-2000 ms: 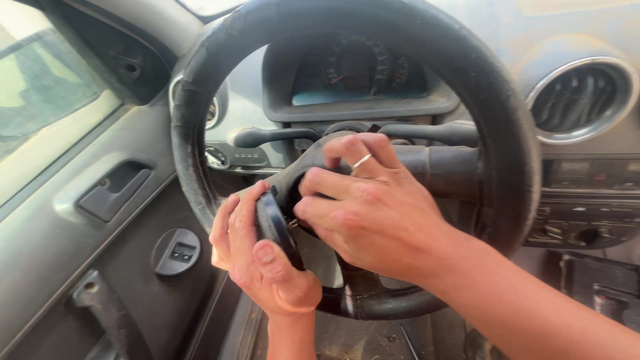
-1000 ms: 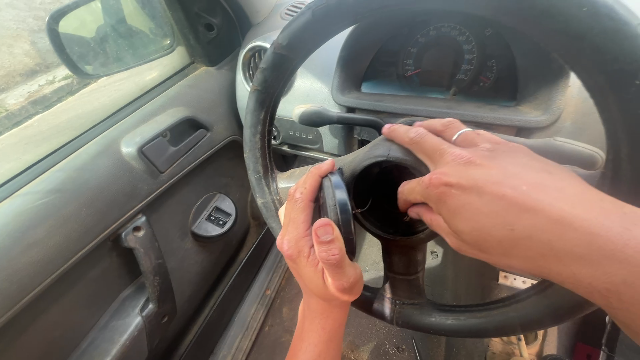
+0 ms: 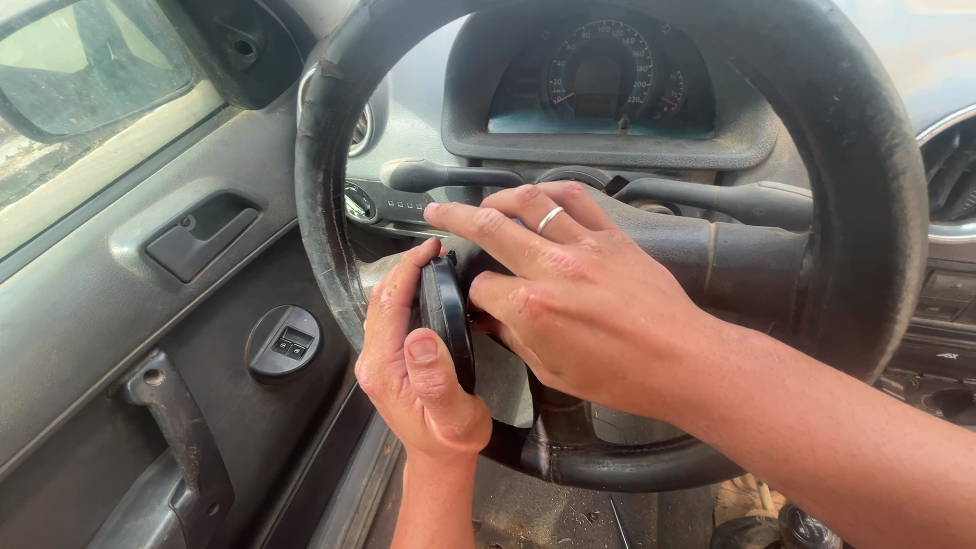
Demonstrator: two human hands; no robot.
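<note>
My left hand (image 3: 427, 366) holds a round black steering-wheel centre cap (image 3: 447, 324) on edge between thumb and fingers, left of the hub. Over the hub of the black steering wheel (image 3: 854, 152) lies my right hand (image 3: 572, 297), a ring on one finger. Its fingertips reach behind the cap's inner side, and its thumb and index tips are partly hidden, so whether they grip anything does not show. The hub opening is covered by this hand. One padded spoke (image 3: 755, 259) runs right from the hub.
Behind the wheel are the instrument cluster (image 3: 602, 84), a left stalk (image 3: 450, 175) and a right stalk (image 3: 709, 194). The door panel at left carries a door handle (image 3: 202, 240), a round window-switch panel (image 3: 284, 343) and a worn pull handle (image 3: 183, 435). A thin rod (image 3: 619, 522) lies on the floor.
My right hand has moved left from the open hub hole, which showed one second ago, to the inner side of the cap. My left hand still holds the cap. The view has shifted.
</note>
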